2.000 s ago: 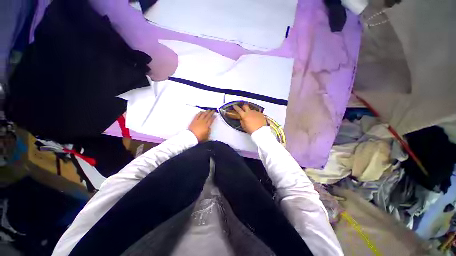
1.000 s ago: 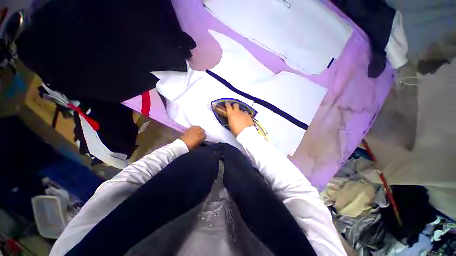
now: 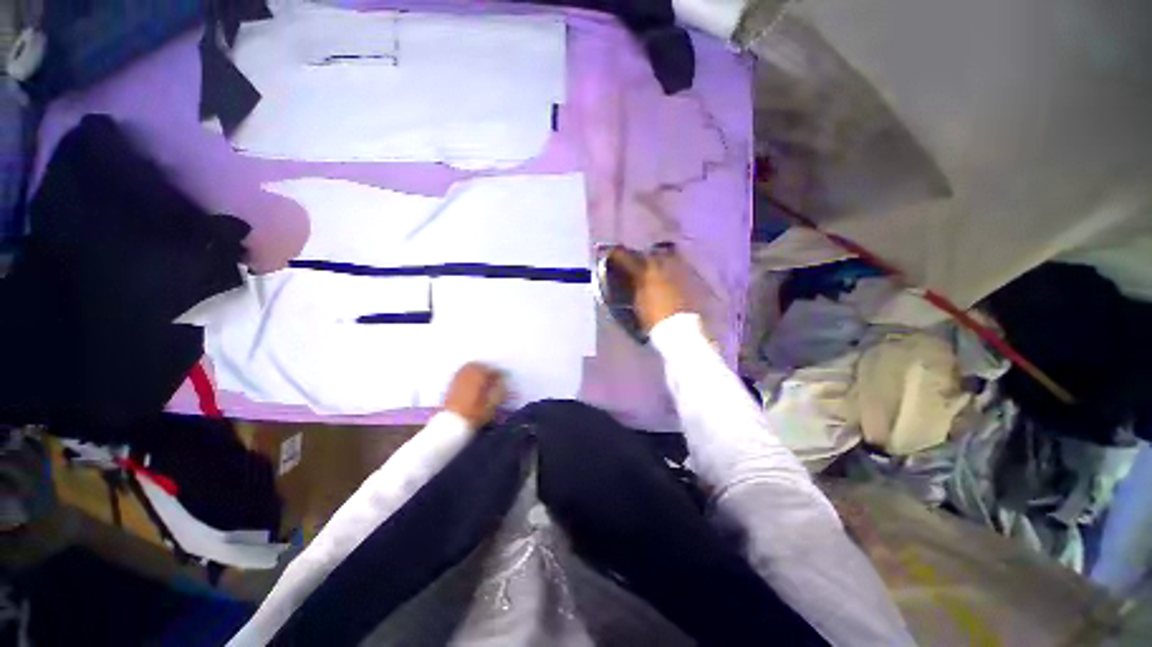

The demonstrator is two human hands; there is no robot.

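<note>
A white garment panel lies flat on the table in front of me, with a long black seam and a short L-shaped black line beside it. My right hand holds the dark iron at the panel's right end, over the purple cloth; the grip is slightly blurred. My left hand is at the panel's near edge, blurred; whether it grips the edge cannot be seen.
Another white panel lies at the far side of the purple, brown-stained cloth. A black garment heap is at the left, with a red strip. Fabric scraps are piled right of the table.
The iron and my right hand have moved from the middle of the panel to its right end. The view has turned, and the short black line is now uncovered.
</note>
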